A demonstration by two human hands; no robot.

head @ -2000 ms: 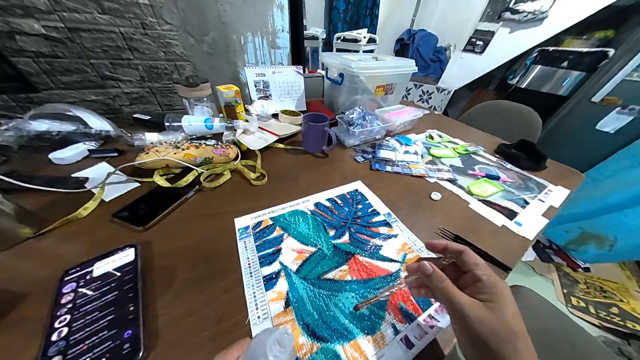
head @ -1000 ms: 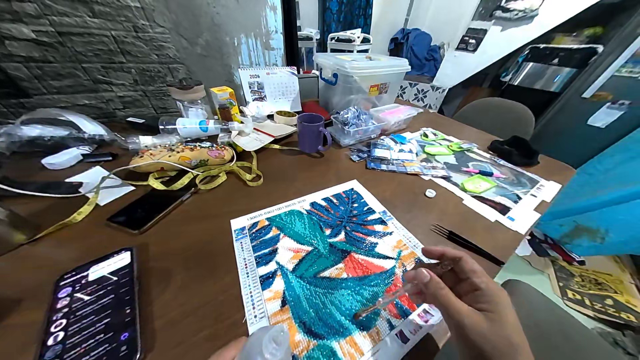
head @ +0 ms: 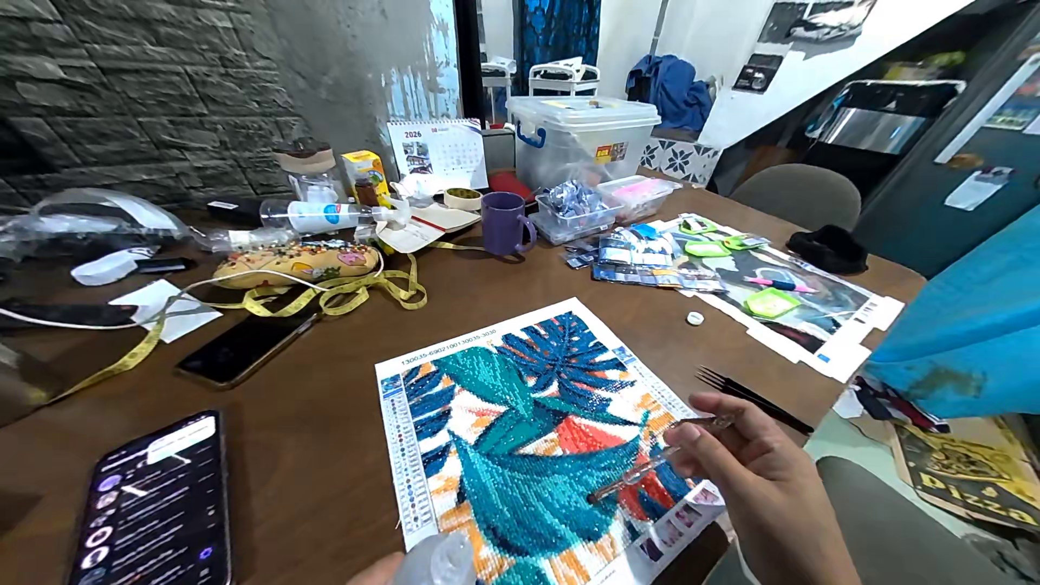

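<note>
A diamond painting canvas (head: 528, 455) with teal, blue and coral leaves lies on the brown table. My right hand (head: 756, 471) holds a slim, clear pen-like tool (head: 642, 467) between thumb and fingers, its tip over the teal leaf; contact is unclear. At the bottom edge, my left hand (head: 378, 571) shows only in part and holds a translucent plastic bottle (head: 439, 561) by the canvas's lower left. Dark tweezers (head: 756, 398) lie right of the canvas, and a small white cap (head: 695, 318) sits above them.
Two smartphones (head: 154, 504) (head: 248, 345) lie at left, near a yellow measuring tape (head: 349, 301) and a patterned pouch (head: 296, 264). Behind stand a purple mug (head: 504, 223), a lidded plastic box (head: 581, 142) and small tubs (head: 575, 213). Another canvas (head: 812, 309) with green trays lies at right.
</note>
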